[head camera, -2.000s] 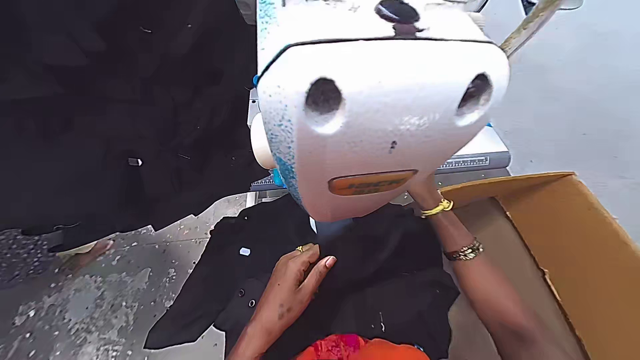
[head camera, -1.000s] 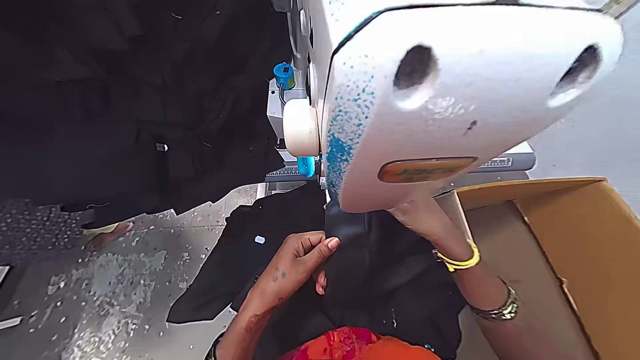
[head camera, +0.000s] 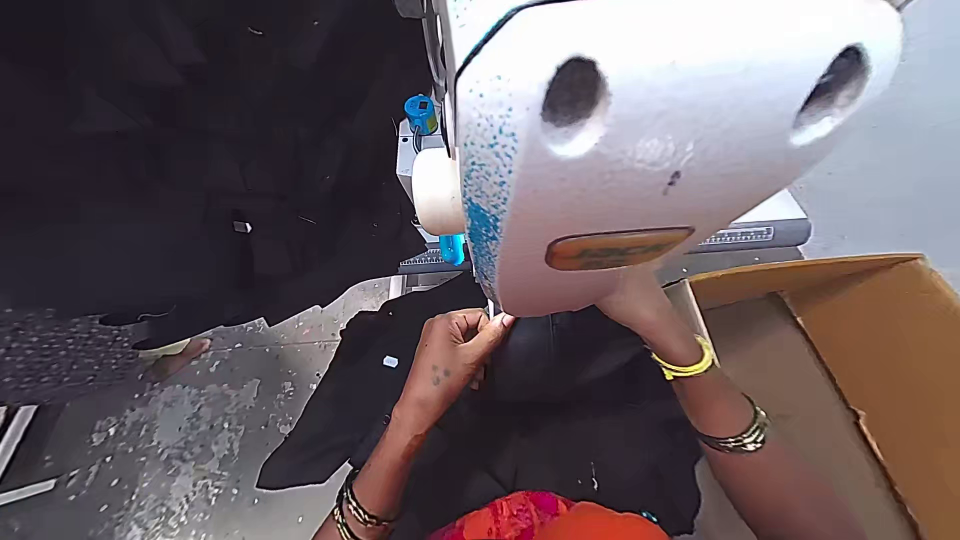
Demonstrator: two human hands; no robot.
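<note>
A white and blue Jack sewing machine [head camera: 637, 150] fills the upper middle of the view, its needle area hidden beneath the head. Black fabric [head camera: 570, 420] lies below it and over my lap. My left hand [head camera: 454, 352] pinches the fabric between thumb and fingers, beside the lower left corner of the machine head. My right hand [head camera: 637, 300] reaches under the right side of the head; its fingers are hidden. A small white tag [head camera: 391, 361] rests on the fabric left of my left hand.
An open cardboard box [head camera: 877, 330] stands at the right. More black fabric [head camera: 187, 150] hangs at the upper left, with another person's foot [head camera: 180, 358] below it on the worn grey floor [head camera: 187, 427]. A cream knob [head camera: 437, 191] sticks out from the machine's left side.
My left hand, lower beside the dark cloth a second ago, is now up at the machine head's lower corner. The view has shifted since the first frame.
</note>
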